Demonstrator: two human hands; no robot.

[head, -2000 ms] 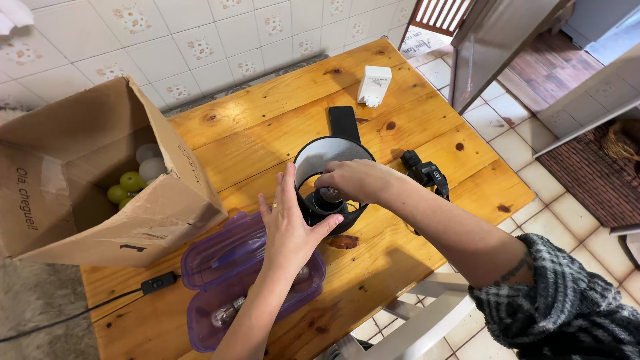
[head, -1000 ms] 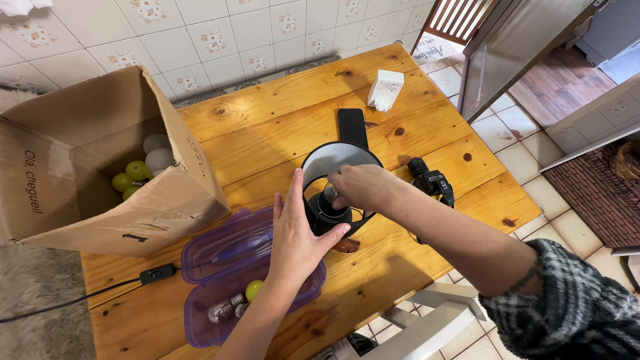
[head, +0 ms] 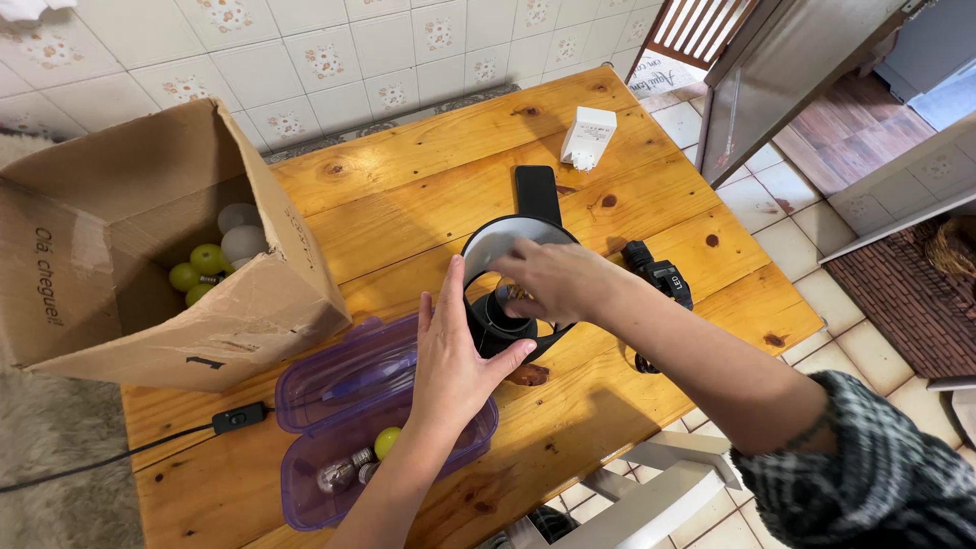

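Observation:
A black cylindrical lampshade (head: 496,236) with a pale lining stands on the wooden table, a black socket (head: 499,316) inside it. My left hand (head: 457,351) steadies the shade's near left side, fingers spread along the wall. Inside the rim, my right hand (head: 553,282) has its fingers around a clear light bulb (head: 512,293) above the socket; the fingers are slightly blurred and partly hide the bulb. Under my left forearm, a purple plastic case (head: 305,488) holds clear bulbs (head: 339,474) and a yellow-green bulb (head: 387,441).
A cardboard box (head: 175,347) with several yellow-green and white bulbs stands at left. An inline switch (head: 238,418) on a black cord lies below it. Beyond the shade are a black flat object (head: 537,191) and a white box (head: 591,133). A black LED headlamp (head: 663,282) lies at right.
My right hand has shifted its fingers inside the shade, and the bulb now shows between them. My left hand has stayed against the shade.

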